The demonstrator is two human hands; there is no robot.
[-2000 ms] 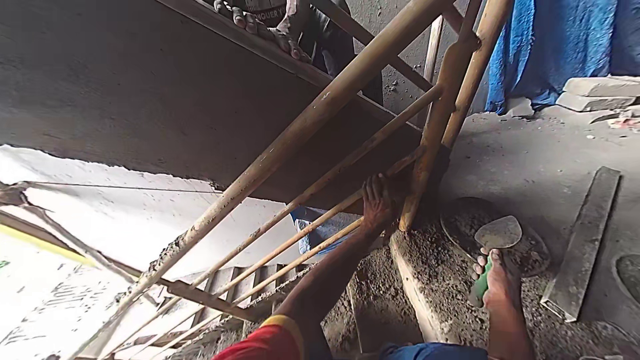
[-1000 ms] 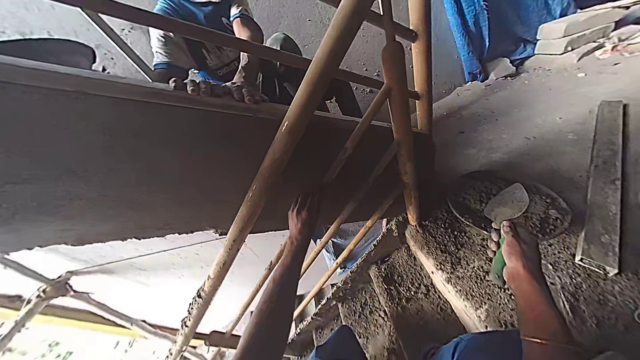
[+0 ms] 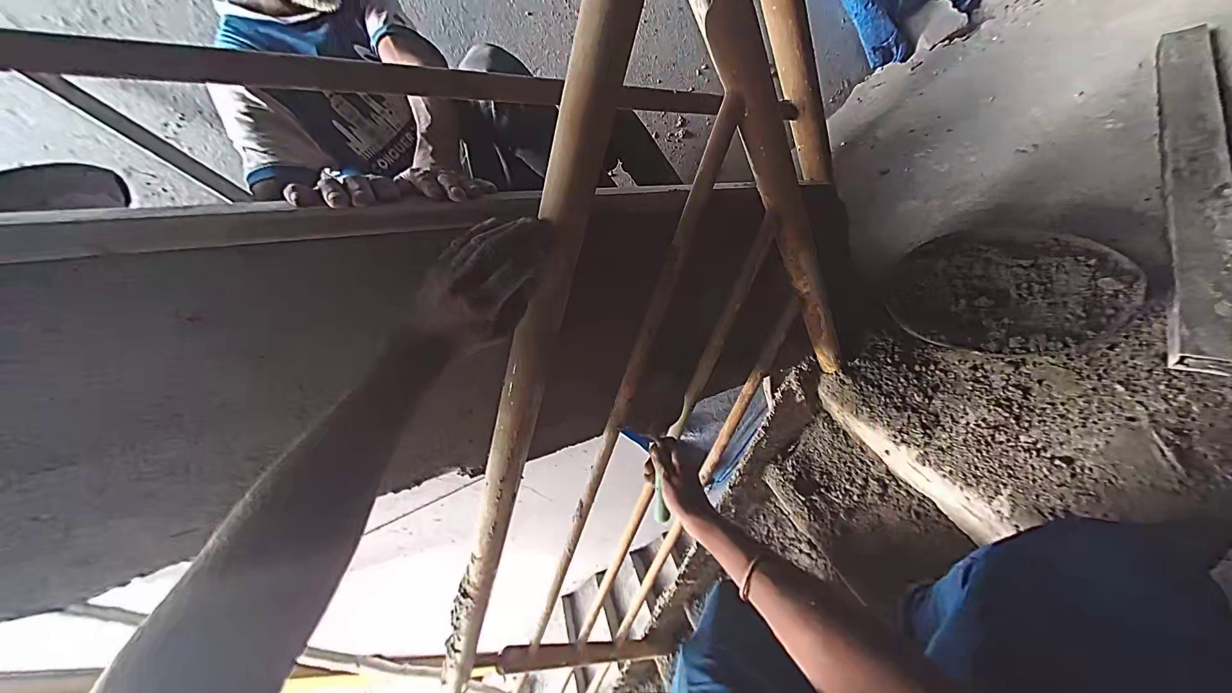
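Note:
My left hand (image 3: 489,274) is at the thick top rail (image 3: 539,356) of a stair railing, its fingers against the rail; how far they wrap it cannot be told. My right hand (image 3: 677,478) grips the green handle (image 3: 661,498) of a trowel among the thin slanting bars (image 3: 635,385), low on the railing. The trowel's blade is mostly hidden there. To the right, a round pan of mortar (image 3: 1018,292) sits on the floor, and loose mortar (image 3: 1039,423) lies beside it along the stair edge (image 3: 914,462).
A co-worker (image 3: 337,125) sits behind the dark plastered wall (image 3: 241,366), both hands on its ledge (image 3: 289,223). A long metal straightedge (image 3: 1196,192) lies at the far right. Stair steps (image 3: 616,597) drop away below the railing. Blue sheeting (image 3: 878,34) hangs at the top.
My right hand has moved with the trowel from above the mortar pan leftward to the railing bars. My left hand has gone from the thin bars to the thick rail. The view has shifted.

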